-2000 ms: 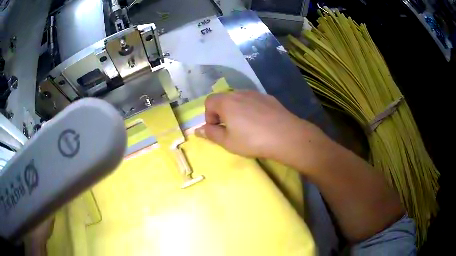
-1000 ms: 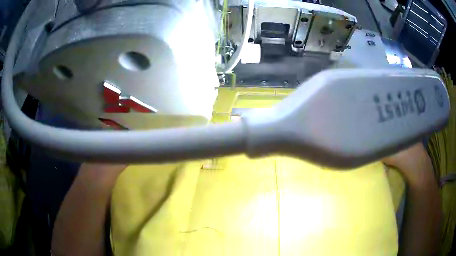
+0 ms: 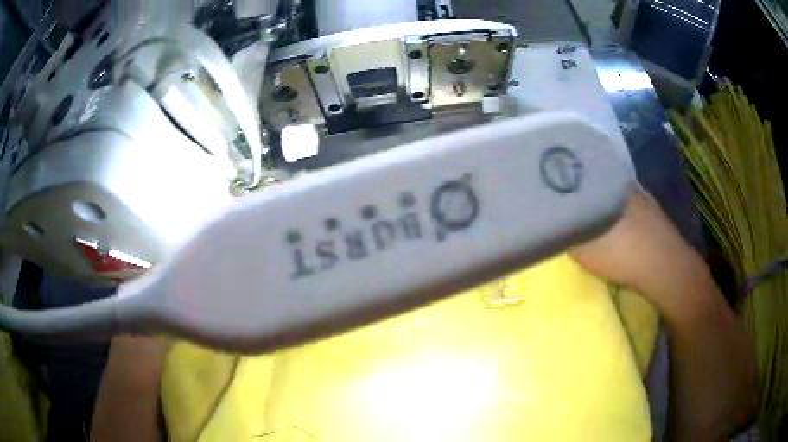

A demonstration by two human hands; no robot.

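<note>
A bright yellow bag body [image 3: 449,371] fills the lower middle, with a strong glare on it. A small pale stitched or raised mark shows near its upper edge. My right hand [image 3: 618,237] is at the bag's upper right edge; the lamp head covers its fingers, so its grip cannot be told. My left forearm shows at the lower left beside the bag, but the left hand itself is hidden behind the lamp. The needle area and the bag's top edge are also covered by the lamp.
A white lamp head [image 3: 389,233] crosses the middle of the view. The white machine head [image 3: 86,190] is at left, metal clamp brackets [image 3: 371,78] behind. A tied bundle of yellow-green strips [image 3: 743,190] lies at right, beside the dark metal table. More yellow material shows at far left.
The view has shifted, so the machine head sits further left and the lamp crosses the middle. The small mark on the bag now shows further right. More of my right hand shows than one second ago.
</note>
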